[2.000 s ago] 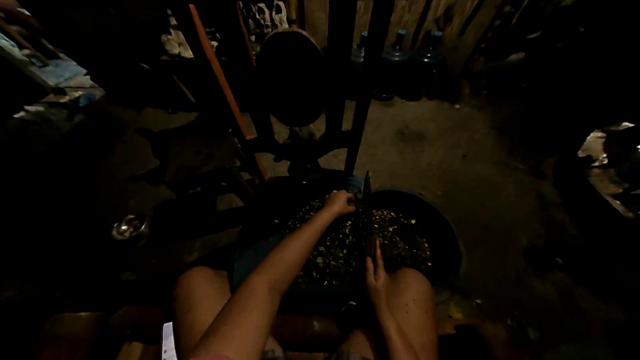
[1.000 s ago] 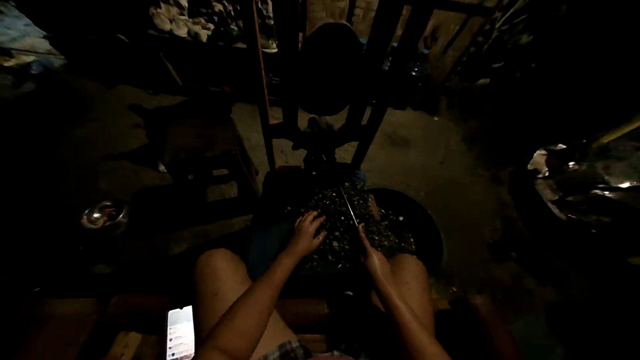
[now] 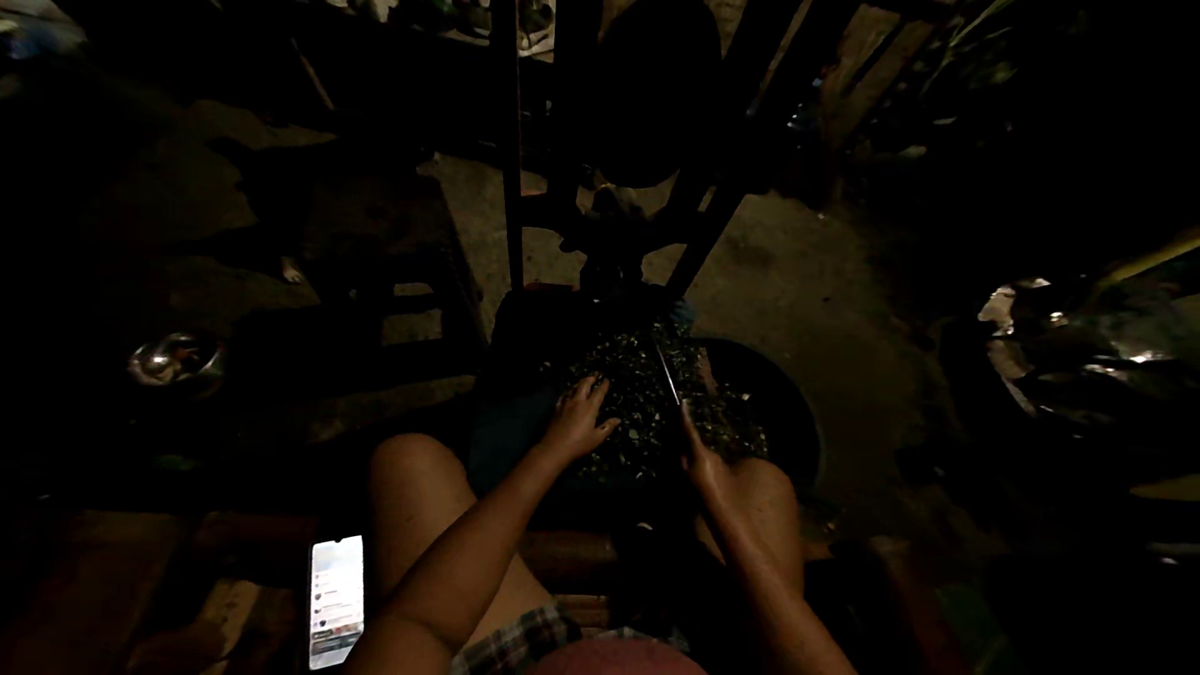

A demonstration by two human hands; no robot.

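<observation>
My right hand is closed around the handle of a long knife, whose thin blade points forward and away over a heap of chopped plant matter. To the left of the knife, my left hand lies with spread fingers on the left side of the heap, holding nothing that I can see. Beneath the heap is a dark surface with a bluish part. A round dark basin sits at the right, with more chopped bits in it. Dim light hides the detail of the pieces.
A dark upright frame with a round panel stands just ahead. To the left are a low dark stool or bench and a shiny metal bowl near the floor. A lit phone lies beside my left thigh. Shiny objects are at the right.
My left hand was near the blade at first; it has moved back left and opened over the heap. The knife, upright earlier, now tilts forward and left. The view has shifted.
</observation>
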